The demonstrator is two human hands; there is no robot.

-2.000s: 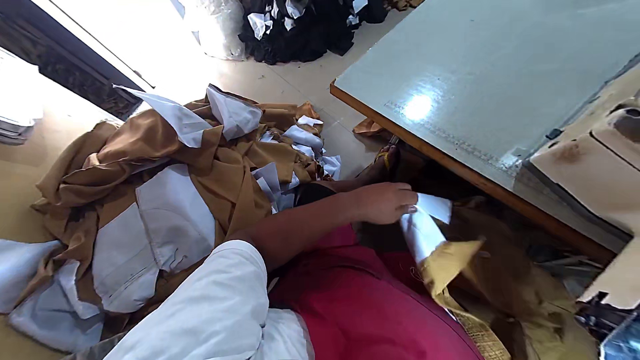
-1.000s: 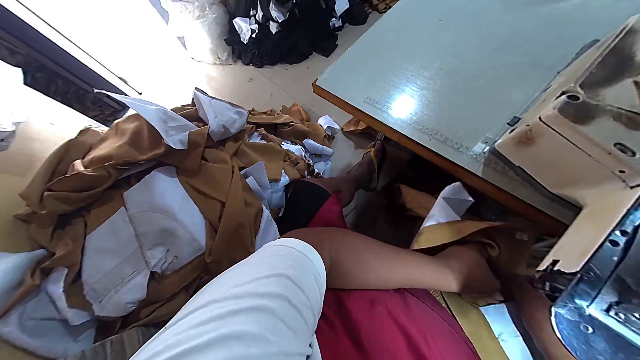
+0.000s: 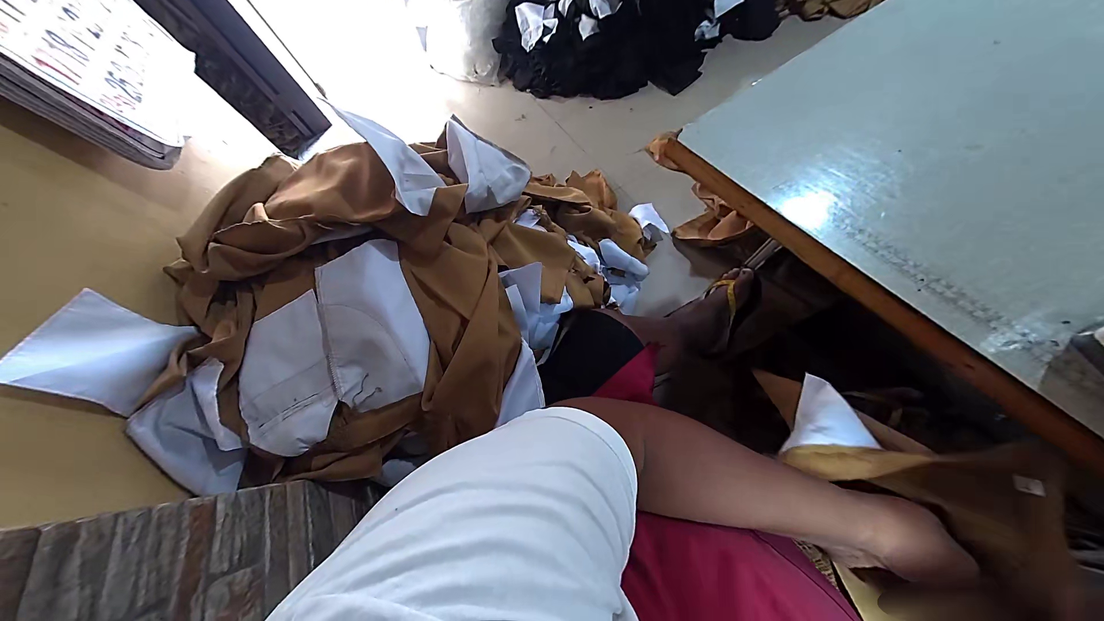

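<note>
My left hand (image 3: 923,543), at the end of a bare forearm and a white sleeve, is at the lower right against a brown cloth piece (image 3: 966,492). Its fingers are blurred and hidden, so the grip does not show. A pointed white flap (image 3: 828,418) stands up at the cloth's left end. I cannot make out my right hand. Red fabric (image 3: 724,573) lies over my lap below the forearm. Left of the arm is a large heap of brown cloth (image 3: 466,345) with white pocket-like pieces (image 3: 371,319) among it.
A pale tabletop (image 3: 906,172) with a wooden edge juts in from the right. My sandalled foot (image 3: 733,297) is beneath its edge. Black cloth scraps (image 3: 595,52) lie on the floor at the top. A printed calendar-like stack (image 3: 95,78) is upper left, a stone-patterned surface (image 3: 172,552) lower left.
My left hand has moved right and down from beside the table edge, where it held a white and brown cloth piece. The view has shifted, and the sewing machine's body has left the frame.
</note>
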